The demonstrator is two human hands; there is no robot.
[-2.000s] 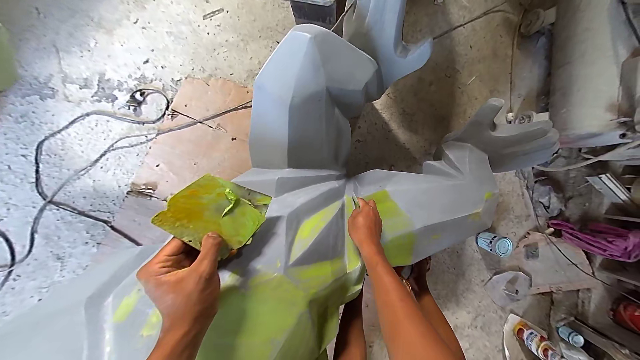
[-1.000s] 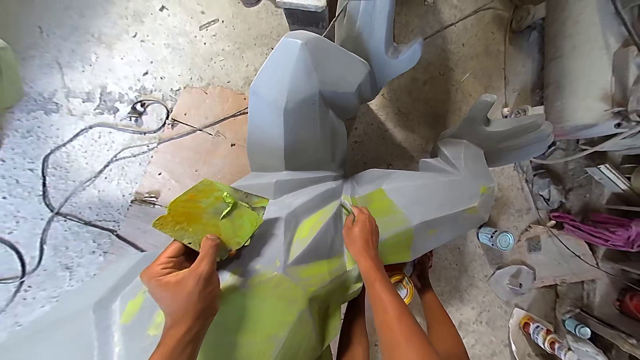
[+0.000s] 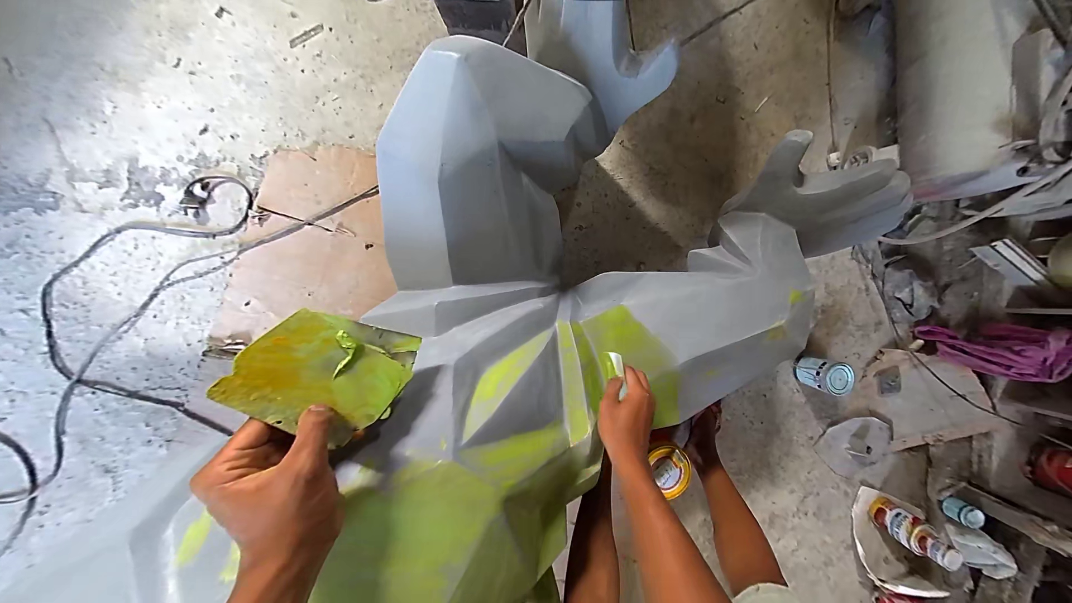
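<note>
A large faceted grey sculpture (image 3: 502, 209) with hands lies below me, its body partly coated in yellow-green filler (image 3: 435, 519). At the lower left, my left hand (image 3: 285, 477) grips a palette sheet (image 3: 314, 368) smeared with green and ochre paste, a small lump of paste on top. My right hand (image 3: 626, 414), at the sculpture's sleeve, pinches a small spreader (image 3: 616, 365) with a pale edge and green paste on it. Its tip is over the green patch (image 3: 628, 335); whether it touches the surface is hard to tell.
A black cable (image 3: 126, 226) curls over the floor at left, by a cardboard sheet (image 3: 318, 226). A yellow-rimmed can (image 3: 670, 471) stands near my feet. To the right lie a can (image 3: 825, 376), bottles (image 3: 913, 532), purple cloth (image 3: 1005, 352) and scraps.
My right hand has moved a little right and down from the sleeve's central folds, and the spreader's pale edge now shows. My left hand still holds the palette sheet in about the same place.
</note>
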